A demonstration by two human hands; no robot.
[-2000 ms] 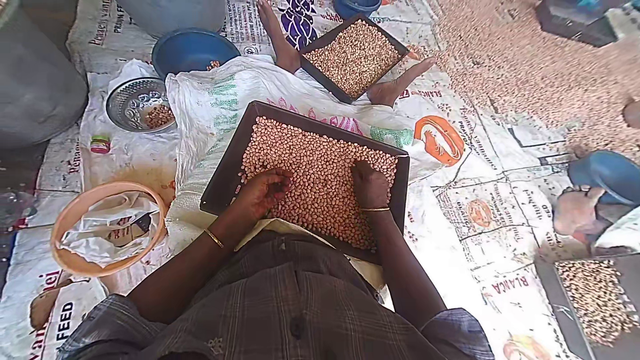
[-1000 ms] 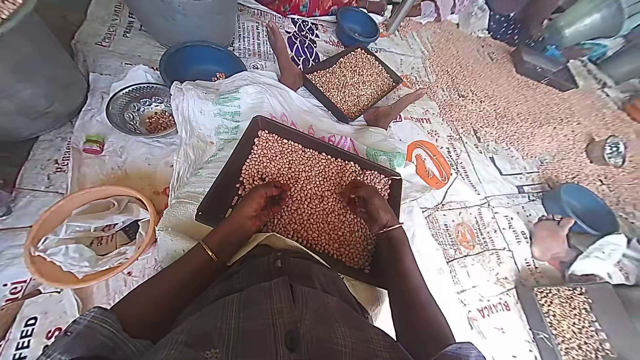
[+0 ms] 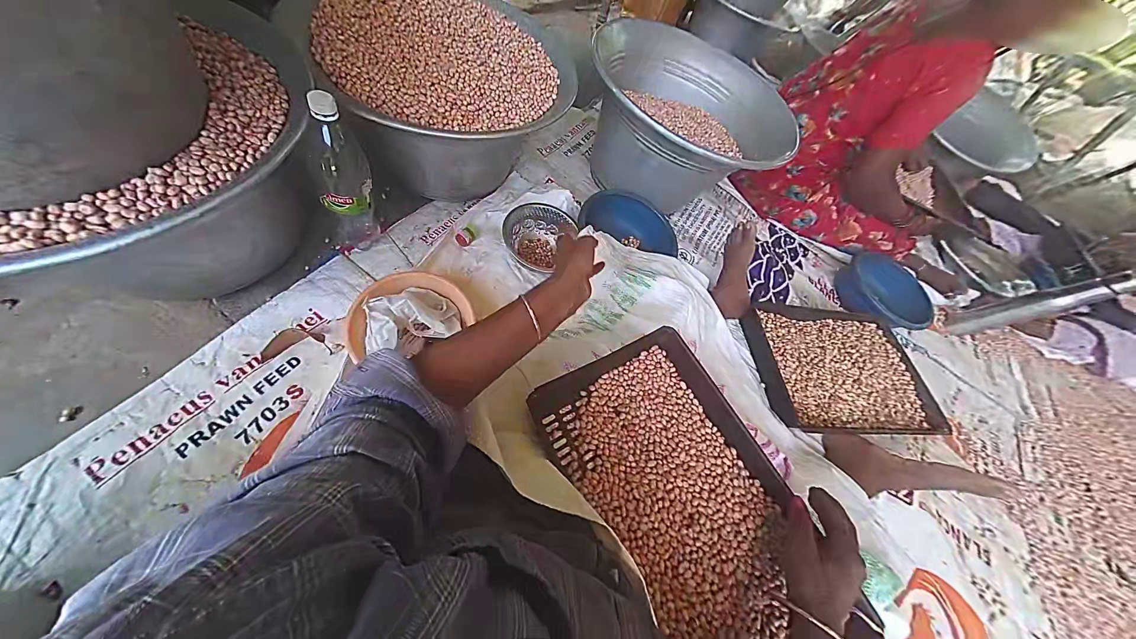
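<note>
A dark rectangular slotted tray (image 3: 710, 399) lies tilted across my lap on a white cloth, with pinkish shelled peanuts (image 3: 657, 470) spread over most of it. My left hand (image 3: 579, 262) is stretched forward at the rim of a small metal bowl (image 3: 539, 213) that holds a few nuts and bits; whether its fingers hold anything is not clear. Beside that bowl stands a blue plastic basin (image 3: 630, 222) with a few pieces inside. Over the tray's right edge lies my right hand (image 3: 821, 555), fingers apart and close to the peanuts, with nothing visible in them.
Large metal basins of peanuts (image 3: 435, 62) stand at the back, beside a plastic bottle (image 3: 342, 169). An orange basin (image 3: 355, 324) with white cloth is at left. Another filled tray (image 3: 843, 373) lies between a person's bare feet. A person in red (image 3: 852, 133) sits at back right.
My left hand has left the peanuts in the tray and moved forward to the small metal bowl. My right hand has moved to the tray's right edge. The view has swung left.
</note>
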